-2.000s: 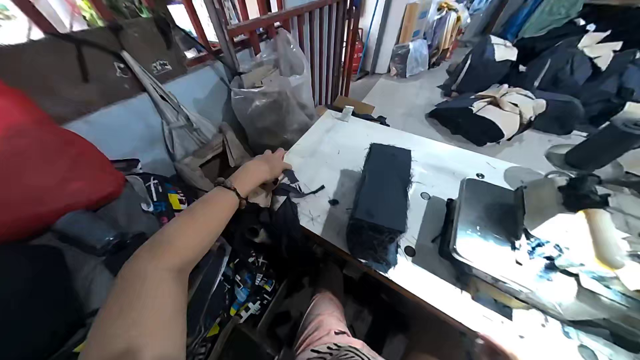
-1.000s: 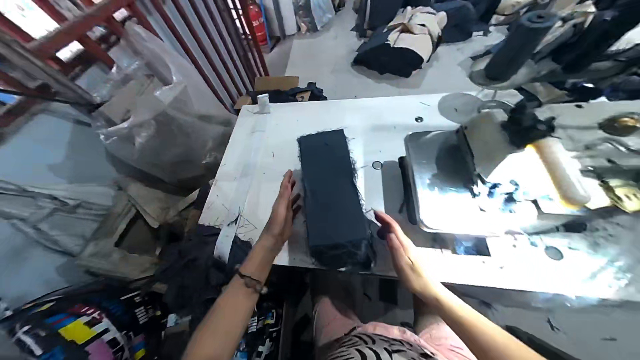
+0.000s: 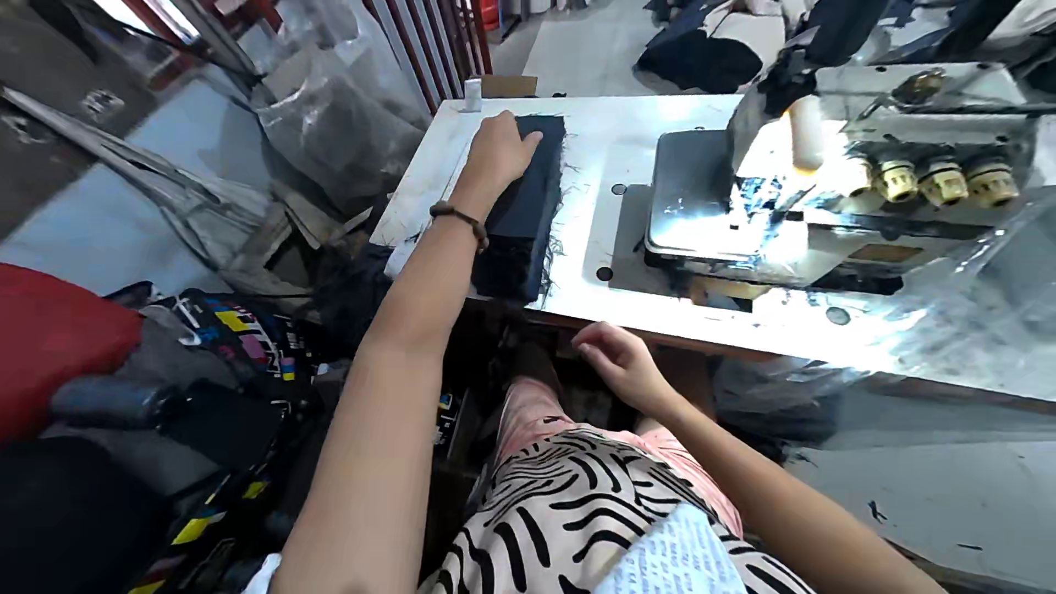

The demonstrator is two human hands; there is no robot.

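A stack of dark fabric pieces [image 3: 528, 198] with frayed edges lies lengthwise on the white sewing table [image 3: 590, 239], toward its left side. My left hand [image 3: 502, 148] rests on the far part of the stack, its thumb apart; I cannot tell whether it grips any cloth. Just off the table's near edge, above my lap, my right hand [image 3: 615, 359] is loosely curled, and nothing shows in it. To the right of the stack stands an industrial sewing machine [image 3: 907, 140] with a shiny metal plate [image 3: 701, 198] on its left.
Clear plastic bags [image 3: 338, 115] stand beyond the table's left side, near red metal bars [image 3: 425, 49]. Dark cloth bundles [image 3: 701, 58] lie on the floor beyond the table. At the left are a red item [image 3: 58, 346] and patterned cloth [image 3: 247, 330]. Plastic sheeting [image 3: 982, 289] hangs at the right.
My left hand has moved from beside the stack onto its far part. My right hand has left the stack's right side and is now below the table edge. The stack lies nearer the table's left side.
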